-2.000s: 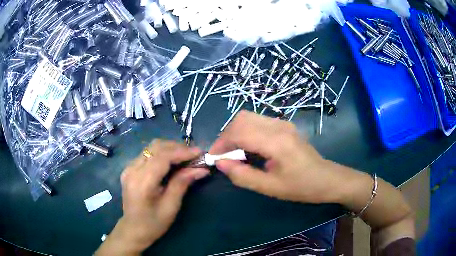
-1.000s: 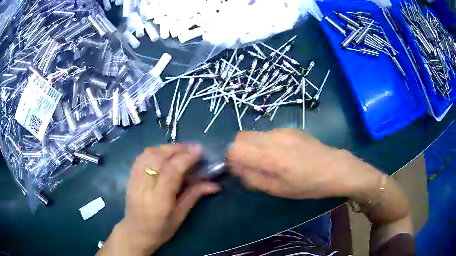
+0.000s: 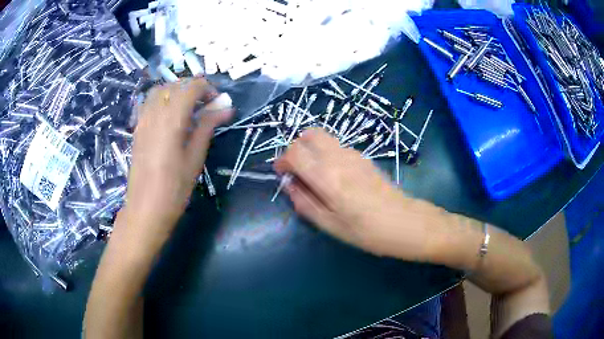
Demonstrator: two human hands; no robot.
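My left hand (image 3: 173, 122) is at the upper left, beside the bag of metal tubes, with its thumb and fingers closed on a white sleeve (image 3: 220, 102). My right hand (image 3: 311, 169) is at the near edge of the rod core pile (image 3: 344, 116), with its fingertips pinched on a rod core (image 3: 248, 175) that points left. The fingertips of the right hand are blurred, and a second thin rod shows just below them.
A clear bag of metal tubes (image 3: 73, 93) with a label (image 3: 50, 165) lies at left. A bag of white sleeves (image 3: 285, 33) is at top centre. Two blue bins (image 3: 510, 155) at right hold metal units (image 3: 487, 59).
My left hand has moved up and left to the white sleeve. My right hand has moved up to the rod pile. Another metal unit lies in the nearer blue bin.
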